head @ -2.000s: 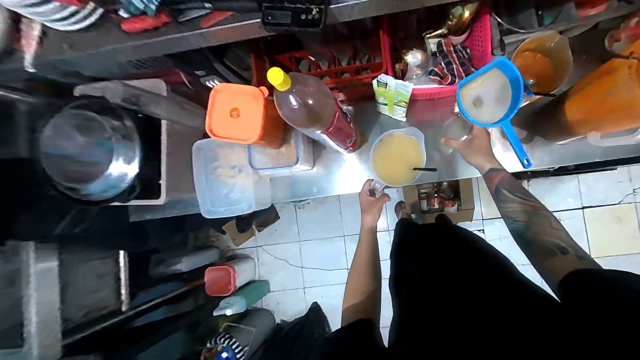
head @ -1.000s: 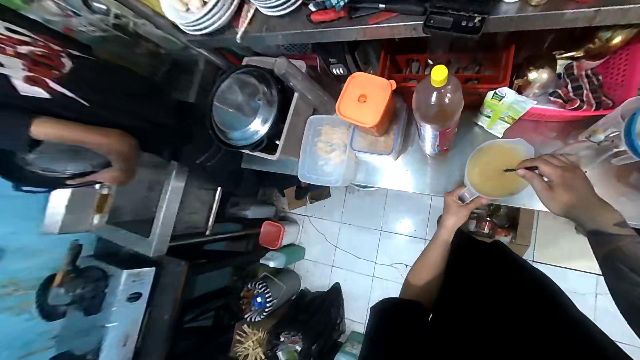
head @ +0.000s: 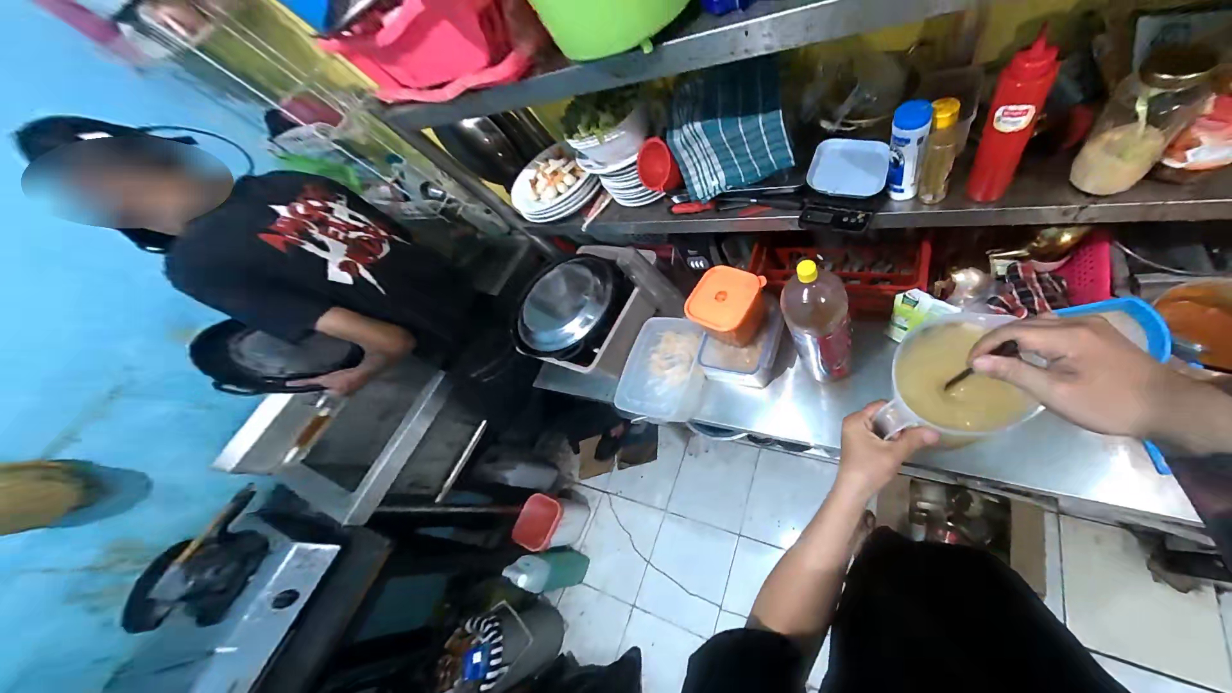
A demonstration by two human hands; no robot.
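Observation:
My left hand [head: 874,448] grips the handle of a clear plastic measuring jug [head: 900,371] that holds a cloudy yellowish liquid. In my right hand [head: 1068,371] is a dark, thin utensil [head: 962,377], its lower end dipped in the liquid; its tip is hidden. Behind and under my right hand lies a blue-rimmed strainer [head: 1155,327], partly covered. Left of the jug stand a bottle with a yellow cap [head: 816,322], an orange-lidded container [head: 727,300] and a clear tub with pale food [head: 664,371].
The steel counter [head: 770,409] runs along in front of me, below a shelf [head: 693,217] with plates, cloth and bottles. At left, a co-worker [head: 327,250] in a black shirt holds a black pan [head: 279,356] near a sink. A stove [head: 279,597] stands at lower left.
My right hand was beside the strainer two seconds ago, then came over the jug, where it now holds the utensil. The view has swung left. The co-worker has come further into view.

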